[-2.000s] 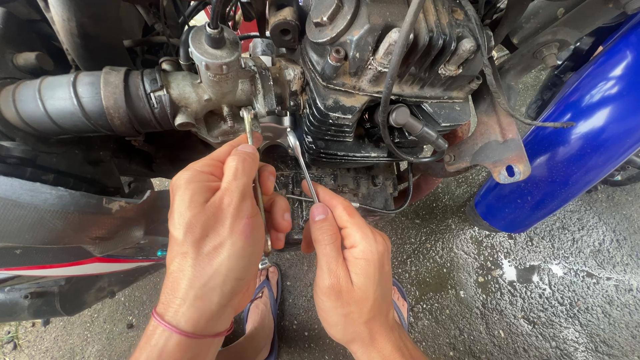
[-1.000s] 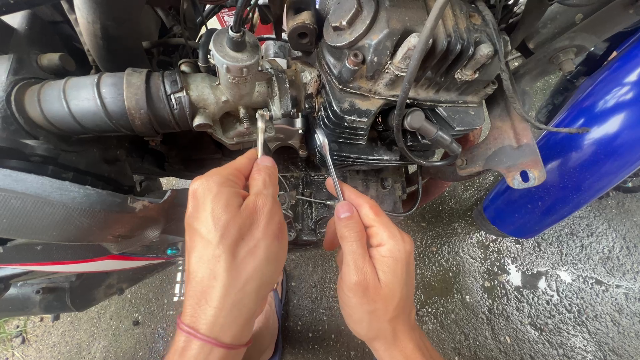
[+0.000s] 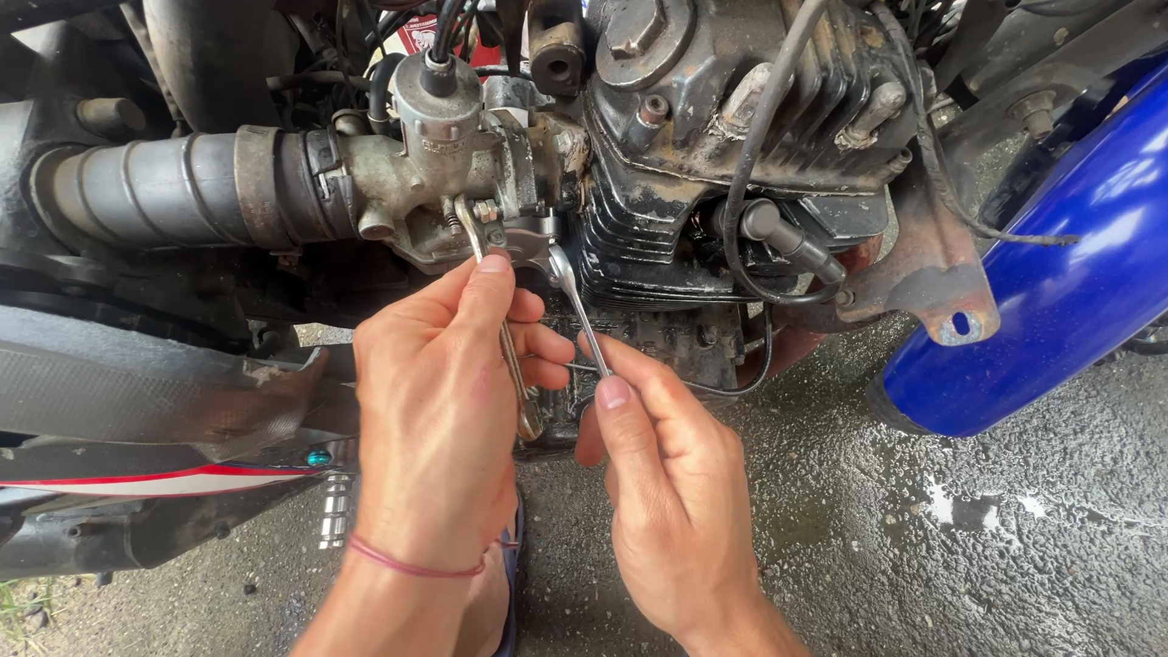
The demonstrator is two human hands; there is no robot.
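A motorcycle carburetor point(image 3: 438, 155) sits between a ribbed rubber intake duct point(image 3: 146, 192) and the finned engine cylinder point(image 3: 639, 224). My left hand point(image 3: 438, 392) grips a worn metal wrench point(image 3: 511, 365) between thumb and fingers, its upper end at the bolt and nut point(image 3: 486, 211) on the carburetor's flange side. In my right hand point(image 3: 666, 484) is a shiny combination wrench point(image 3: 579, 306); its head lies at the lower part of the intake joint, beside the cylinder fins. Whether either wrench is seated on a fastener cannot be told.
A spark plug cap point(image 3: 789, 239) with its black cable hangs before the cylinder. To the right are a rusty bracket point(image 3: 944, 283) and a blue fender point(image 3: 1040, 283). A dark body panel point(image 3: 155, 383) lies at the left, with a footpeg point(image 3: 336, 511) below. The ground point(image 3: 876, 529) is wet.
My left hand has turned its wrench from nearly upright, a second ago, to a slant with its lower end to the right. My right hand still holds its wrench near the intake joint.
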